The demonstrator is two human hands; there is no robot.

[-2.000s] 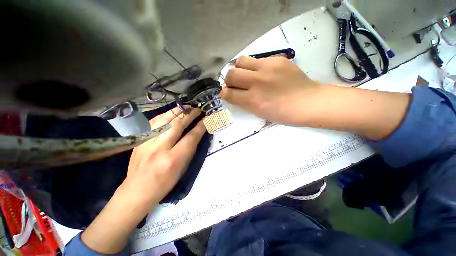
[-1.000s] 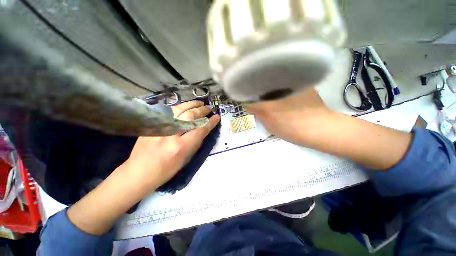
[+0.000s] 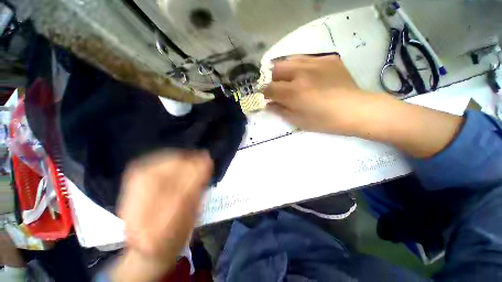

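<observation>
A dark cloth piece (image 3: 143,126) lies on the white table, its right end under the needle area of the sewing machine head (image 3: 220,27). A cream ribbed knob (image 3: 253,102) with a dark disc and spring sits beside the needle area. My left hand (image 3: 165,198) is blurred over the front part of the cloth; whether it grips the cloth is unclear. My right hand (image 3: 314,93) is right of the knob, fingers bent towards it, fingertips partly hidden. A dark slim thing (image 3: 325,54) shows just behind my right hand; I cannot tell if it is held.
Black-handled scissors (image 3: 407,63) and a white-blue stick (image 3: 421,38) lie at the upper right. A red basket (image 3: 63,201) stands at the left. A printed ruler scale (image 3: 380,161) runs along the table's front edge (image 3: 308,201). My legs are below it.
My left hand has moved back from the needle area towards me, uncovering more cloth. My right hand remains by the knob. The view has shifted, so the large ribbed knob no longer shows in front.
</observation>
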